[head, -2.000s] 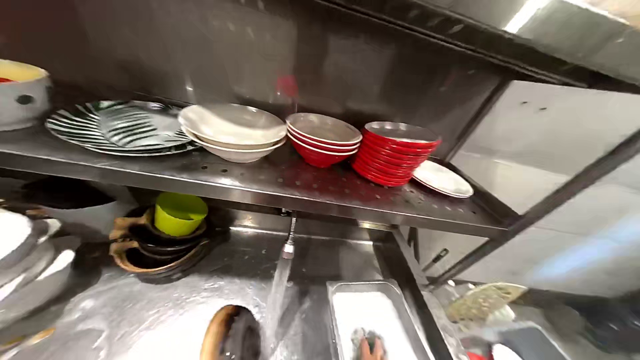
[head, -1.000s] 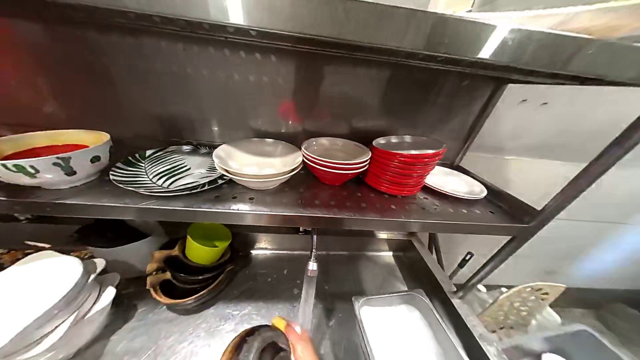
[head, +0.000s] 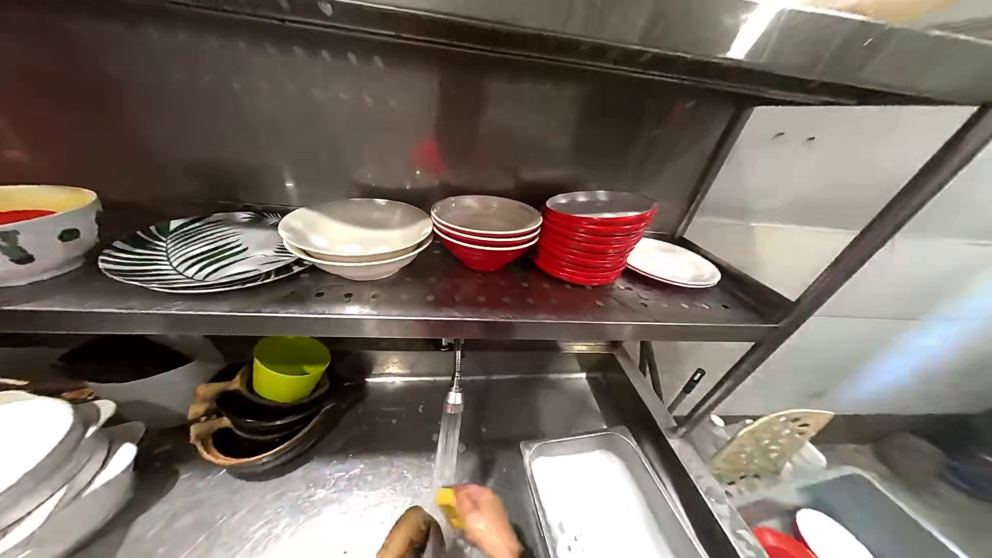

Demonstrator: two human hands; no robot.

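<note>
At the bottom centre, my right hand (head: 487, 521) holds a yellow sponge (head: 448, 508) by its fingers. Just left of it a brown-rimmed dark bowl (head: 412, 533) stands tilted, cut off by the frame's lower edge; what holds it is hidden. Water (head: 449, 446) runs from the faucet (head: 455, 395) down between the sponge and the bowl. My left hand is out of view. To the right lies a steel pan (head: 535, 465) of white, foamy-looking liquid. Stacked dark bowls with brown handles (head: 232, 446) carry a lime green cup (head: 291, 368) at the left.
White dishes (head: 46, 465) are piled at the lower left. The perforated steel shelf (head: 496, 325) above holds leaf-patterned plates (head: 201, 252), cream bowls (head: 356, 232), red bowls (head: 486, 232), a tall red stack (head: 595, 240) and white plates (head: 674, 263). Beyond the sink's right edge sits a grey tub (head: 907, 504).
The right hand has moved to the right of the dark bowl, and the yellow sponge now shows in its fingers. The view has shifted somewhat.
</note>
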